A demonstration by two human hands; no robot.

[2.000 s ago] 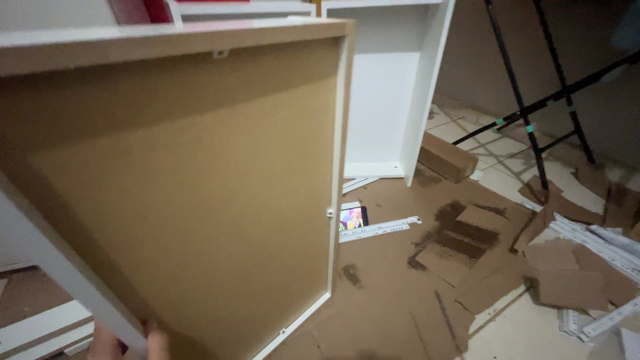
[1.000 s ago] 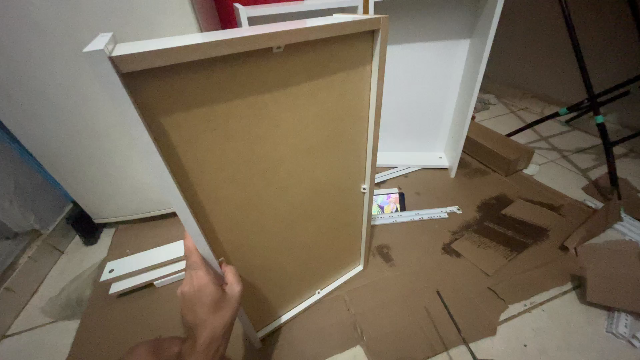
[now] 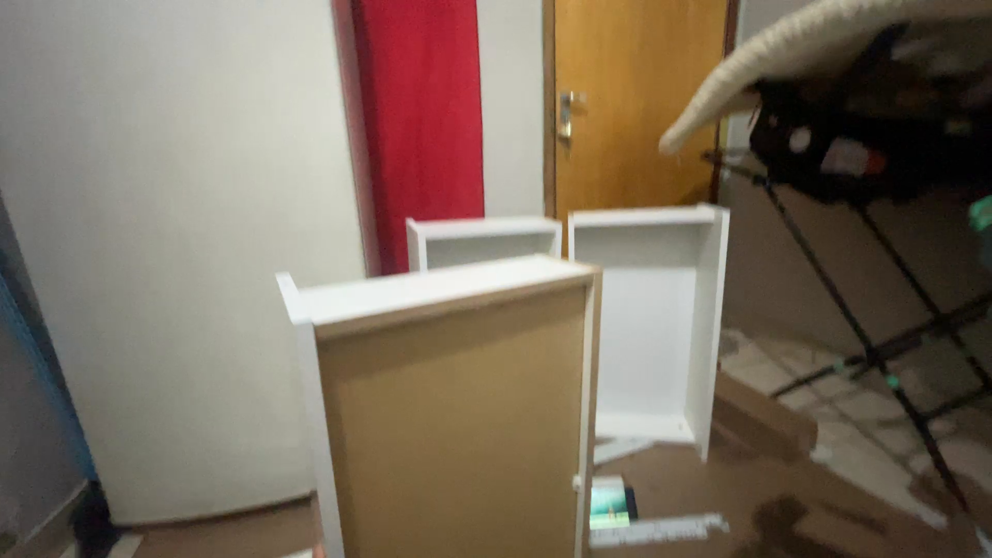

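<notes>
A white drawer (image 3: 453, 418) stands on end in front of me, its brown fiberboard underside facing me and its white front panel along the left edge. Only a blurred sliver of my left hand (image 3: 318, 550) shows at that edge, low in the view, against the drawer; the rest is cut off. My right hand is out of view. Behind stand two more white drawers, one at centre back (image 3: 488, 229) and one to the right (image 3: 651, 341) with its inside facing me.
A lit phone (image 3: 612, 504) and white slotted metal strips (image 3: 659, 531) lie on cardboard (image 3: 744, 480). A large white appliance or cabinet (image 3: 209, 310) stands left. Behind are a red panel (image 3: 422, 116) and a wooden door (image 3: 635, 101). A loaded folding rack (image 3: 872, 353) stands right.
The view has swung up, bringing in the door and red panel. My left hand, seen gripping the drawer's left edge a second ago, is now almost wholly below the frame. The drawer remains upright.
</notes>
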